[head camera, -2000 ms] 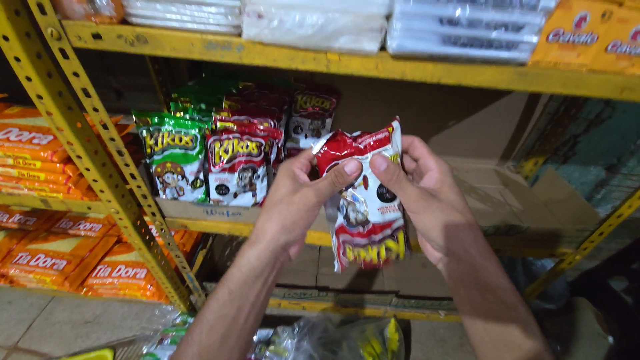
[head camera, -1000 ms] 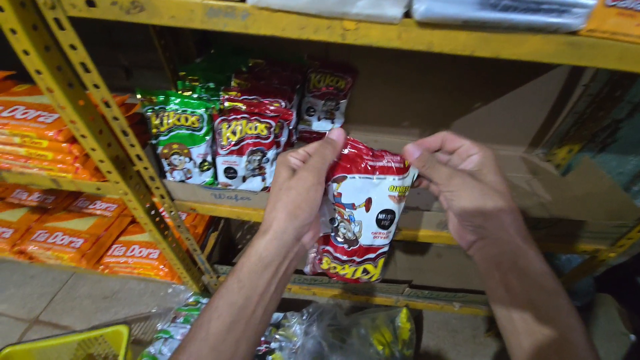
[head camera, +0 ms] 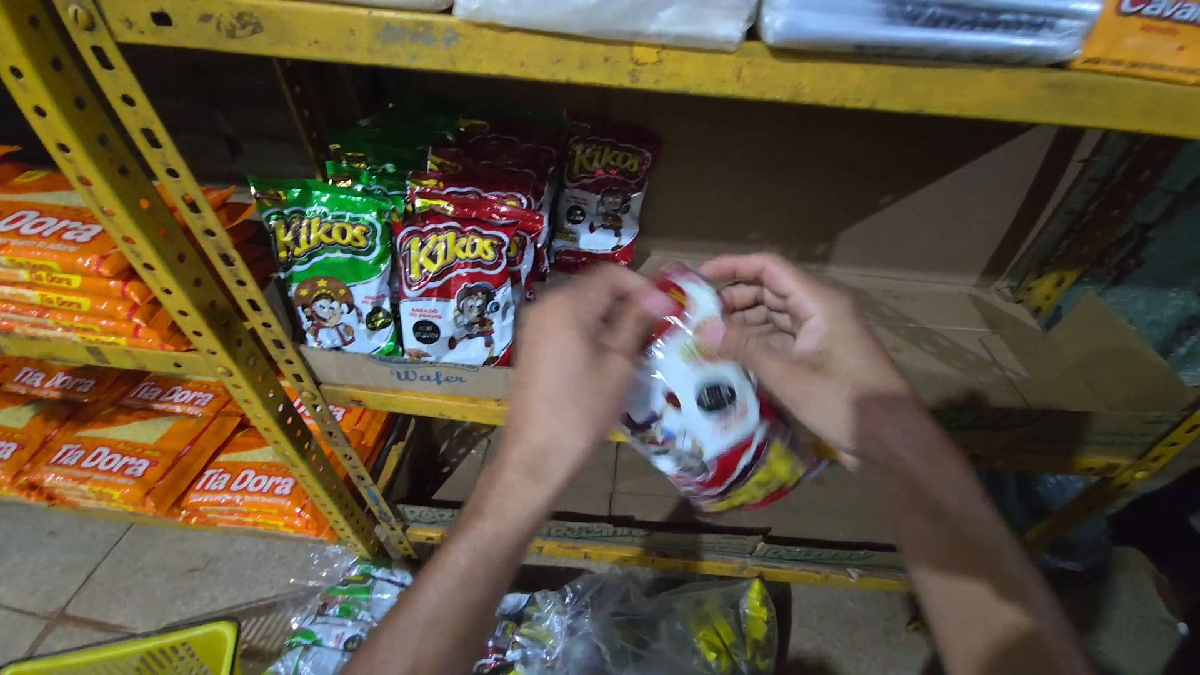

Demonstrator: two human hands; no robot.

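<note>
A red and white Kikos snack bag [head camera: 717, 403] hangs tilted between my hands in front of the shelf, its printing upside down. My left hand [head camera: 600, 328], blurred, pinches its upper left edge. At the bag's upper right is my right hand [head camera: 787, 328], thumb against the bag and fingers curled behind. Beyond my left hand, a green Kikos bag [head camera: 330, 267] and a red Kikos bag [head camera: 457, 286] stand upright in front rows within a cardboard tray [head camera: 412, 375]. Another red bag [head camera: 605, 197] stands farther back.
Yellow perforated metal posts [head camera: 178, 225] and a shelf beam [head camera: 656, 70] frame the compartment. Orange Tia Dora packets [head camera: 103, 459] lie stacked at left. Below are clear plastic bags of packets [head camera: 637, 628] and a yellow plastic basket [head camera: 141, 656]. Wrapped white packs [head camera: 609, 19] rest above.
The held bag has tilted, its lower end now toward the right. My left hand has shifted its hold along the bag's top. The shelf appears closer in view.
</note>
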